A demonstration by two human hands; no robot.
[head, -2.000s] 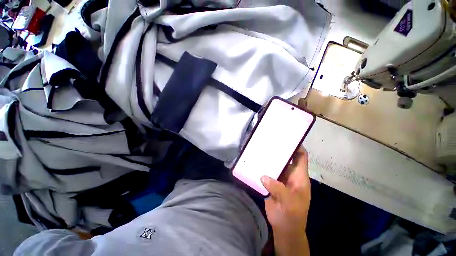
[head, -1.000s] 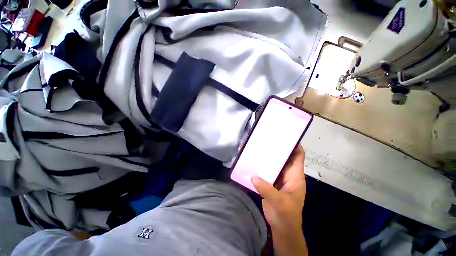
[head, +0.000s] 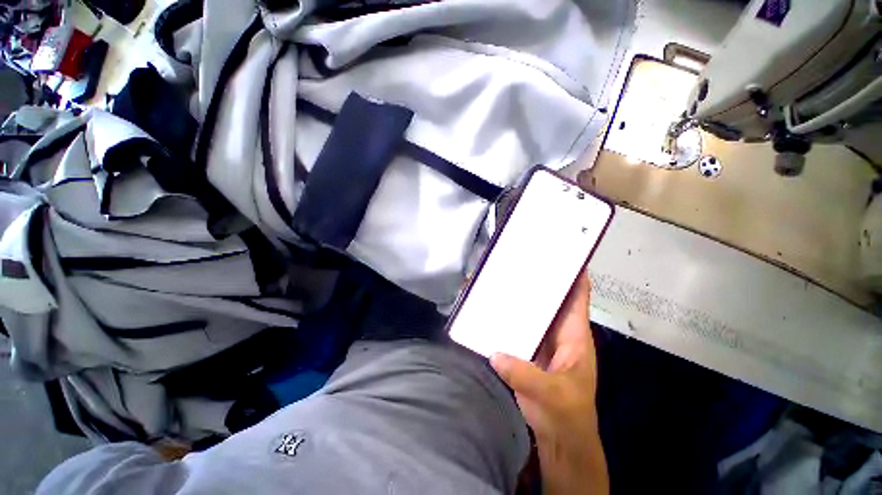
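Observation:
My right hand [head: 561, 387] is shut on a smartphone [head: 534, 266] with a glowing white screen and dark rim. My thumb lies over the lower end of the screen; the other fingers are mostly hidden behind it. The phone is tilted above the table's front edge, beside a light grey garment panel [head: 464, 97] with dark navy trim. A navy rectangular piece [head: 354, 172] lies on the panel. My left hand is not in view; a small skin-coloured patch at the lower left is too unclear to name.
The cream sewing machine head [head: 774, 72] is at the upper right, above a bright needle plate [head: 643, 116] and tan bed [head: 764, 198]. The white table edge [head: 696, 290] runs below. A heap of grey-and-navy garments [head: 145, 280] is at left. A grey clothed part of the wearer [head: 387, 425] fills the bottom.
The phone stays in my right hand; small dark marks now show near the top of its screen, whose pink tint has faded. The view has shifted slightly.

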